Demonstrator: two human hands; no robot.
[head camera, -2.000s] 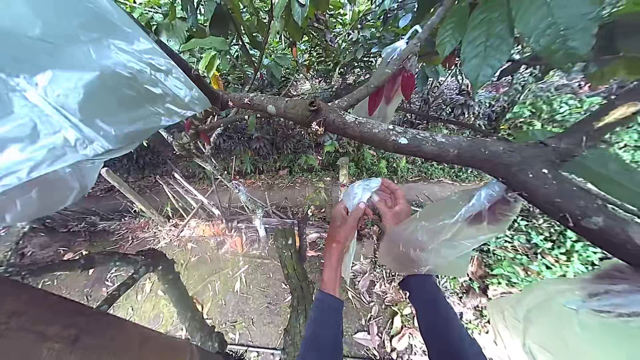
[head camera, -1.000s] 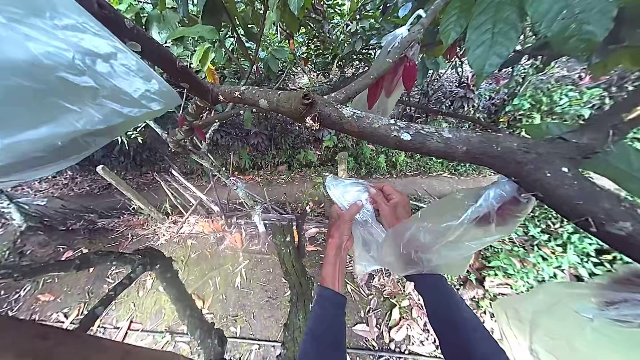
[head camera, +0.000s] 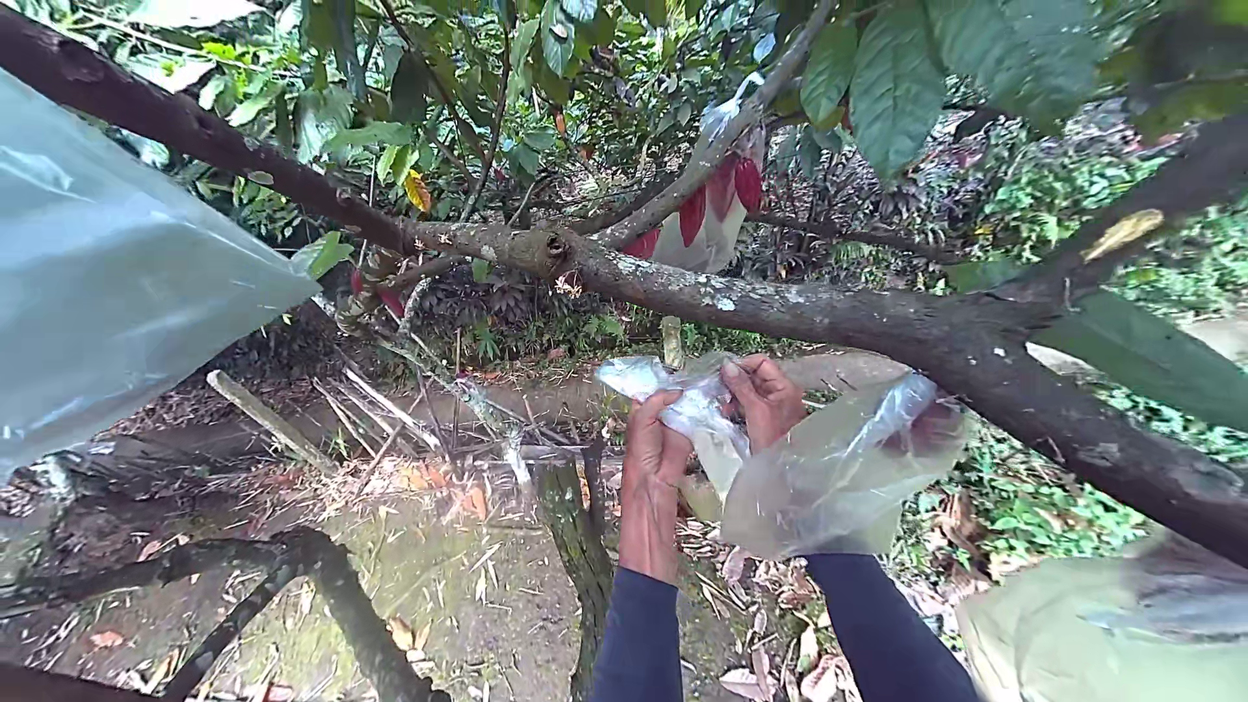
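Note:
A crumpled clear plastic bag (head camera: 707, 414) is stretched between my two hands below the thick branch. My left hand (head camera: 658, 444) pinches its left part between thumb and fingers. At its upper right, my right hand (head camera: 765, 400) grips the edge, fingers curled. Just right of that hand, another translucent plastic bag (head camera: 829, 478) hangs from the branch, partly in front of my right wrist, with a dark reddish pod (head camera: 934, 427) dimly visible inside.
A lichen-spotted cacao branch (head camera: 760, 304) crosses above my hands. Red cacao pods (head camera: 692, 216) hang behind it in a plastic bag. A large plastic sheet or bag (head camera: 127, 273) fills the left side; another bag (head camera: 1111, 624) is at lower right. Below stands a mossy trunk (head camera: 575, 556).
The bunched plastic bag between my hands has been opened out wider, and my hands have moved slightly apart since the earlier frames.

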